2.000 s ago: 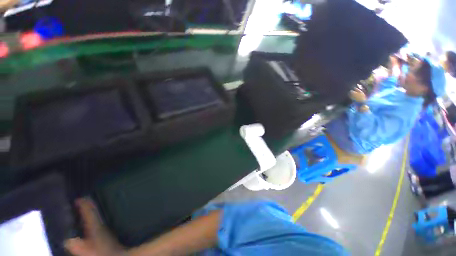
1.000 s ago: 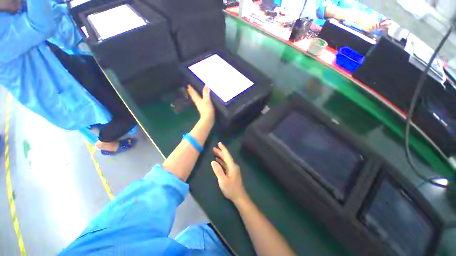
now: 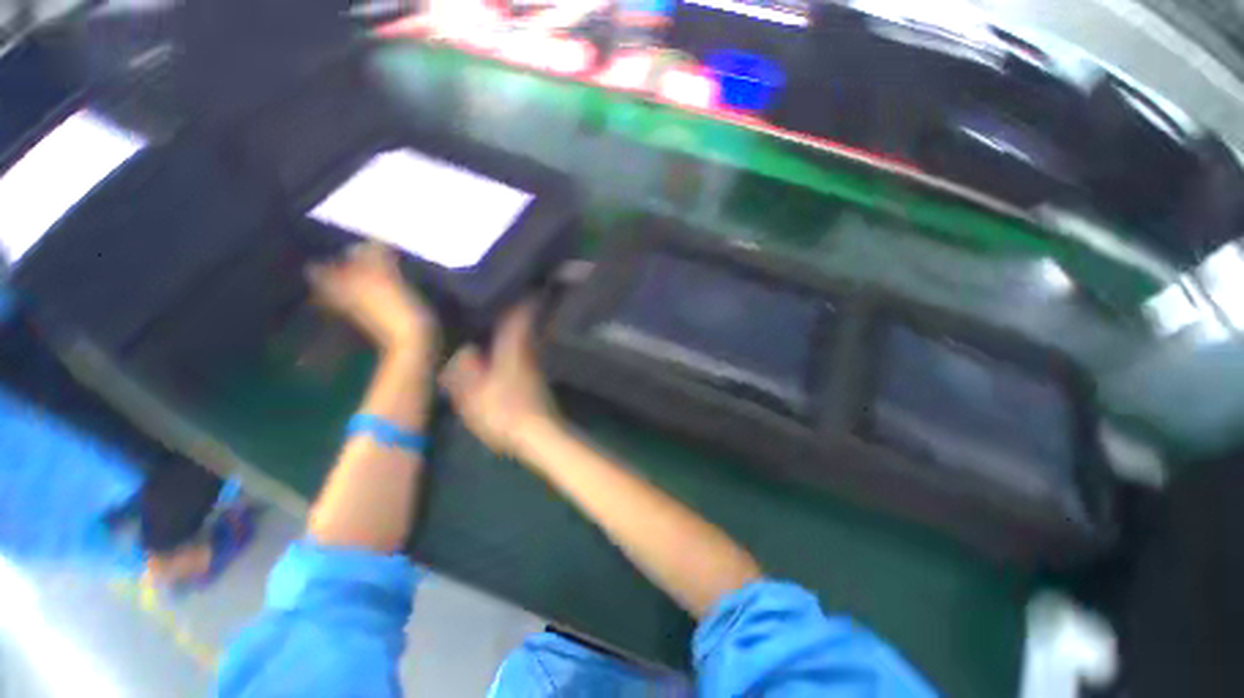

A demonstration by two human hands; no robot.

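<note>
A tablet with a white lit screen [image 3: 420, 207] lies in a black foam tray [image 3: 525, 252] in front of me. My left hand [image 3: 375, 297], with a blue wrist band, is at the tray's near left edge. My right hand [image 3: 502, 385] is at the tray's near right corner, its thumb and fingers apart. The picture is blurred, so I cannot tell whether either hand grips the tray. Two dark-screened tablets, one nearer [image 3: 716, 327] and one further right [image 3: 975, 405], lie in foam trays side by side to the right.
Another white-screened unit [image 3: 62, 177] sits on black foam at the far left. Tall black foam stands behind it. A blue bin [image 3: 745, 82] is on the back shelf. A white roll [image 3: 1071, 644] is at the lower right. Part of a person in blue [image 3: 62, 471] shows at the lower left.
The view has swung left-to-right, shifting the bench things. My right hand has moved up to the white-screened tablet's tray. My left hand stays by its near edge.
</note>
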